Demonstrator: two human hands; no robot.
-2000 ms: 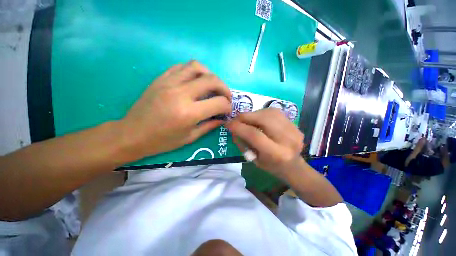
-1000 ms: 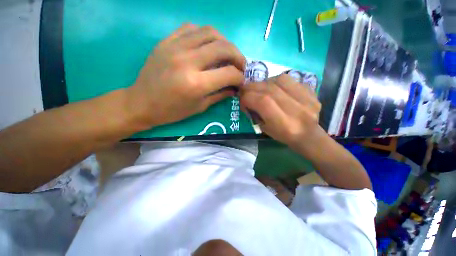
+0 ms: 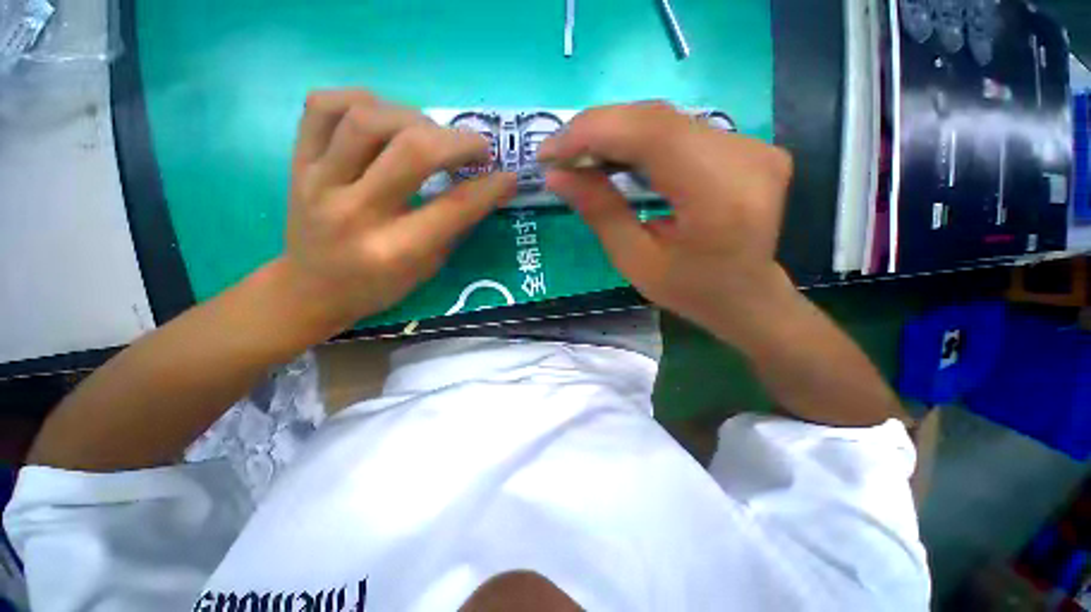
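A grey double-round part (image 3: 512, 138) lies in the long pale holding block (image 3: 443, 117) on the green mat. A second grey part (image 3: 718, 121) shows behind my right hand at the block's right end. My left hand (image 3: 383, 197) has thumb and index fingertips at the first part's left side; whether they grip anything is hidden. My right hand (image 3: 688, 197) pinches a short thin stick (image 3: 584, 160) between thumb and index finger, its tip by the part's right circle. Any tiny insert is too small to see.
A thin white stick (image 3: 570, 26) and a short ribbed stick (image 3: 674, 26) lie on the green mat (image 3: 287, 48) beyond the block. The black printed sheet (image 3: 981, 155) is right, clear plastic (image 3: 24, 30) far left, and a blue bin (image 3: 1017, 371) below right.
The view has shifted; the bottle is out of frame. My fingertips have separated, showing the grey part between them. My right hand has raised the stick from under its palm to its fingertips.
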